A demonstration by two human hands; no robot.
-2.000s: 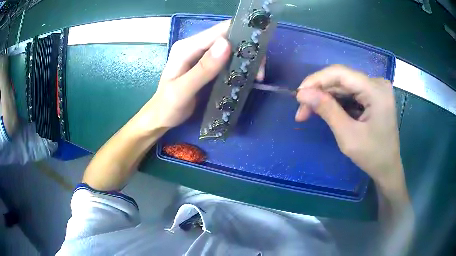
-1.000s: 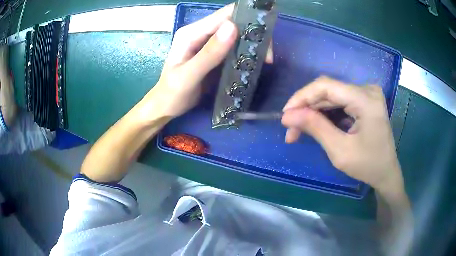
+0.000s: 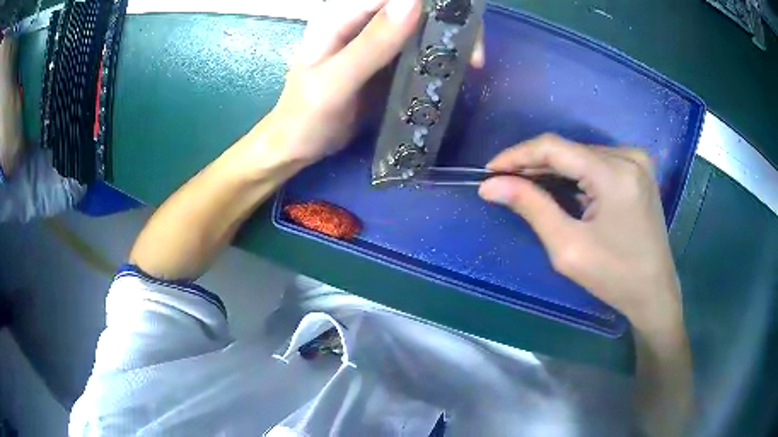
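Note:
My left hand holds a grey strip carrier that slants over the blue tray; its far end is cut off by the top edge. Round dark coil parts sit in a row on it, with small pale bits between them. My right hand holds dark and silvery tweezers like a pen. Two thin prongs point left, with their tips at the strip's near end, beside the lowest coil part. Whether the tips touch it I cannot tell.
An orange-red clump of wire scraps lies in the tray's near left corner. Tiny specks are scattered over the tray. Stacked black strips stand on the green bench at left. Another person's arm shows at the far left edge.
The view has shifted, so the tray and clump sit higher in the picture. The tweezers have moved from beside the strip's middle to its near end, and their two prongs now show clearly.

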